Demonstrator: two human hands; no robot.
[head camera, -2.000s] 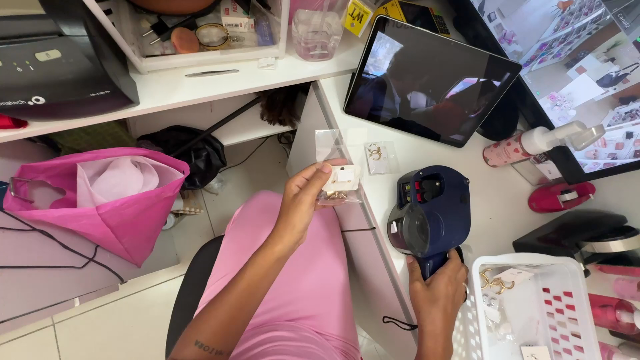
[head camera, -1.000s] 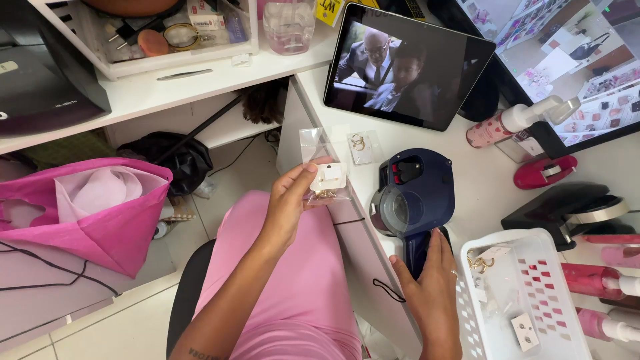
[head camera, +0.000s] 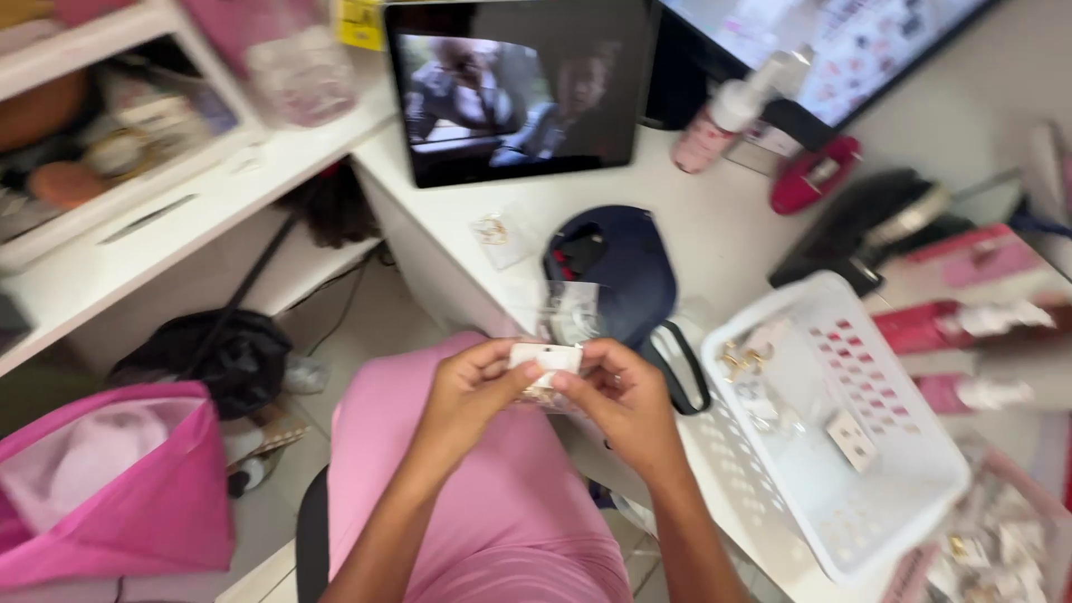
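Observation:
Over my lap, my left hand (head camera: 477, 389) and my right hand (head camera: 615, 402) pinch a small white card (head camera: 546, 358) from both sides. Gold-coloured pieces, blurred, show below the card, and a clear plastic bag (head camera: 572, 306) stretches beyond it. Just past the bag, a dark blue handheld device (head camera: 615, 260) with a black strap lies on the white desk. Left of that device is a small clear packet (head camera: 500, 237) with gold-coloured jewellery inside. The white plastic basket (head camera: 787, 494) to my right holds gold-coloured jewellery and a small card with studs.
A tablet (head camera: 523, 92) stands at the back, with a pump bottle (head camera: 729, 117), a red stapler (head camera: 815, 174) and a black tape dispenser (head camera: 871, 222) to its right. Pink bottles lie beyond the basket. A pink bag (head camera: 167, 502) is at lower left, below a shelf holding tweezers (head camera: 148, 219).
My right hand has left the dark blue device and come to the card beside my left hand. The device remains on the desk. The view has moved closer.

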